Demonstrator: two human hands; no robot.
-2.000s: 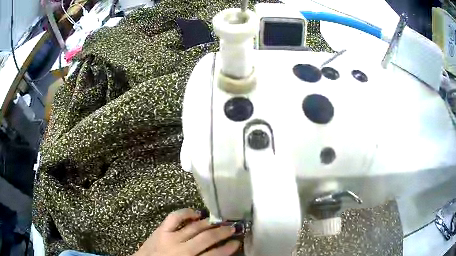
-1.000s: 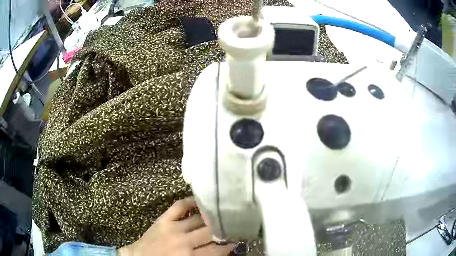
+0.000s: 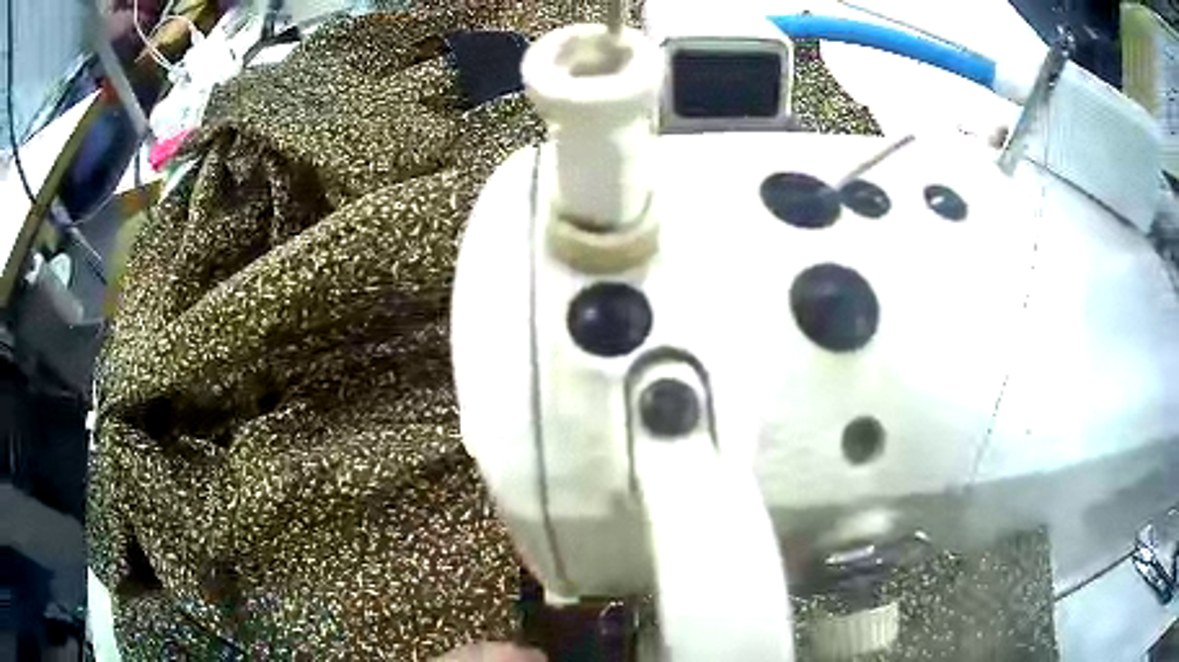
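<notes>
The patterned cloth [image 3: 297,349], dark with small cream-gold flecks, is bunched left of the white sewing machine head [image 3: 724,272] and also shows to its right, low down. A dark strip [image 3: 569,626] lies under the head at the bottom edge; the needle area is hidden. Another dark piece [image 3: 489,69] lies farther back on the cloth. Only a small part of my left hand [image 3: 491,653] shows at the bottom edge, so its grip cannot be told. My right hand is not in view.
A small box with a dark screen [image 3: 727,85] stands behind the cream post [image 3: 597,142] on the head. A blue tube [image 3: 892,49] runs behind. Dark metal tools [image 3: 1155,563] lie at the right edge. Cluttered cables and white items [image 3: 194,78] are at the upper left.
My left hand has moved down, nearly out of the picture, and shows less than before. More of the dark strip shows under the head. The camera view has shifted slightly.
</notes>
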